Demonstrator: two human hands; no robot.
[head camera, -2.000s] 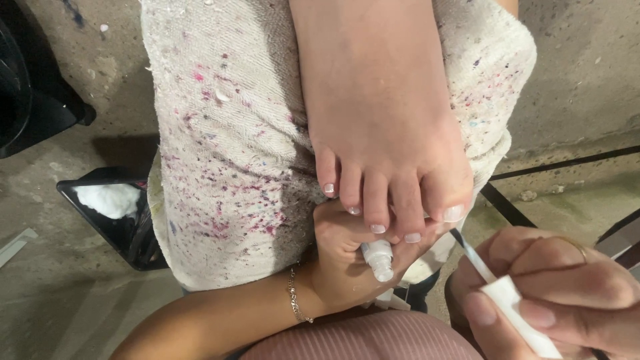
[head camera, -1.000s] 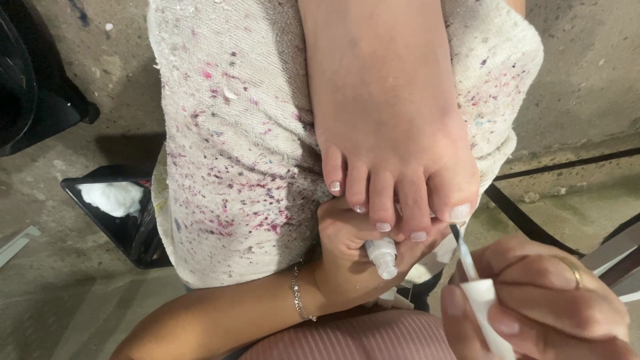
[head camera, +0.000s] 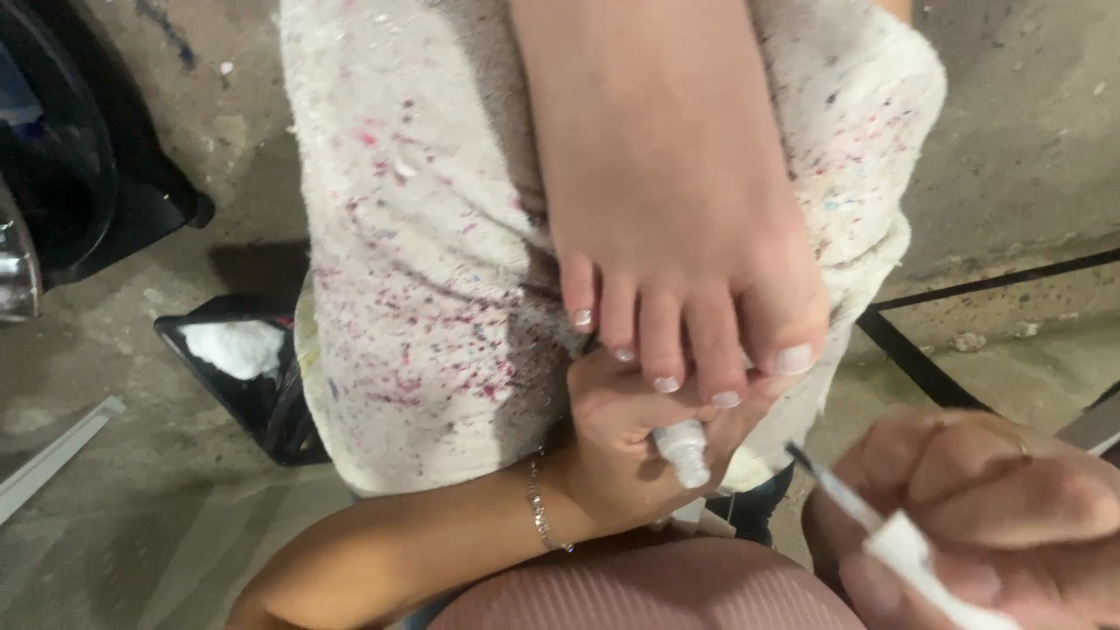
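Note:
A person's bare foot (head camera: 665, 175) rests on a color-speckled towel (head camera: 411, 262), its toenails pale with white tips. Under the toes, my left hand (head camera: 639, 429) holds a small white nail polish bottle (head camera: 682, 451), whose uncapped neck points down toward me. My right hand (head camera: 971, 516) grips the white cap of a nail polish brush (head camera: 840, 494). The dark bristle tip is apart from the big toe, below and beside its nail. Part of the bottle is hidden in my left fingers.
A black tray (head camera: 284, 420) with a white cotton pad or wad (head camera: 236, 348) lies left of the towel. Farther up on the left is a black stand or container (head camera: 140, 219) with clear bowls. A pale strip (head camera: 57, 455) lies at the lower left, and dark bars cross the right side.
The brush tip was at the big toe's nail in both earlier frames; my right hand has drawn it down and away. My left hand still holds the bottle under the toes.

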